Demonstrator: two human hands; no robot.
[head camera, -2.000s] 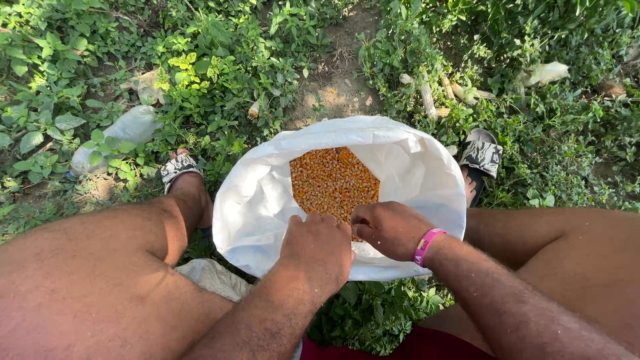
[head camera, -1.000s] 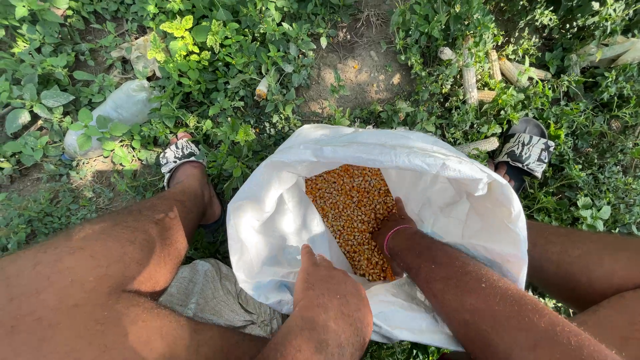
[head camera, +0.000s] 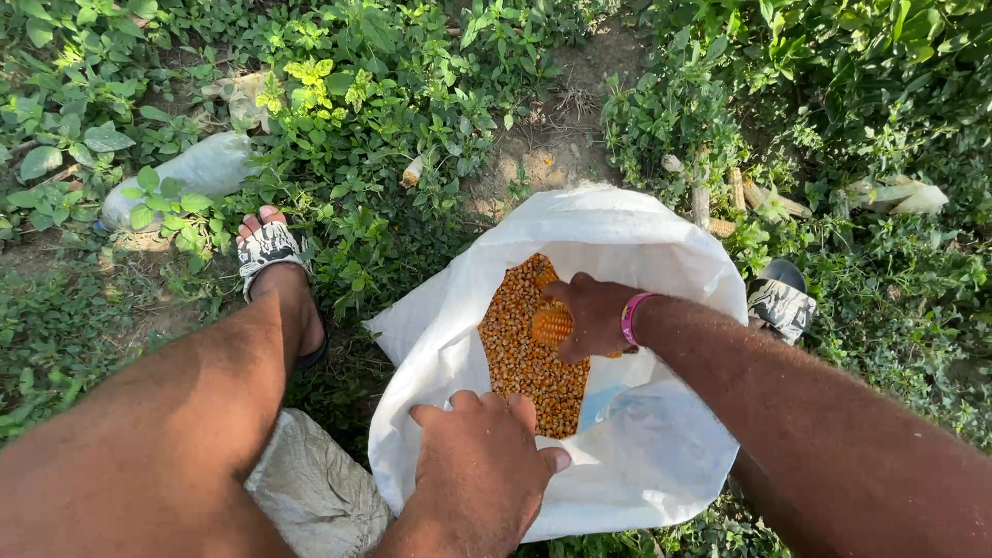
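A white woven sack (head camera: 434, 325) stands open between my legs, with loose orange corn kernels (head camera: 519, 372) inside. My right hand (head camera: 593, 314), a pink band at its wrist, is down in the sack with its fingers around an ear of corn (head camera: 552, 327) that has kernels on it. Another bit of corn cob shows just above, by the fingertips. My left hand (head camera: 484, 446) lies over the near left part of the sack's mouth, fingers spread and palm down, holding nothing that shows. Its palm side is hidden.
My feet in patterned slides (head camera: 267, 252) flank the sack. A grayish cloth or sack (head camera: 314, 484) lies by my left leg. A plastic bottle (head camera: 201, 170) rests in the weeds at left. Bare corn cobs (head camera: 701, 194) and a pale husk (head camera: 899, 194) lie at right.
My right hand has come up from the kernels and now has an ear of corn. Two seconds ago both hands were together over the sack; now they are apart.
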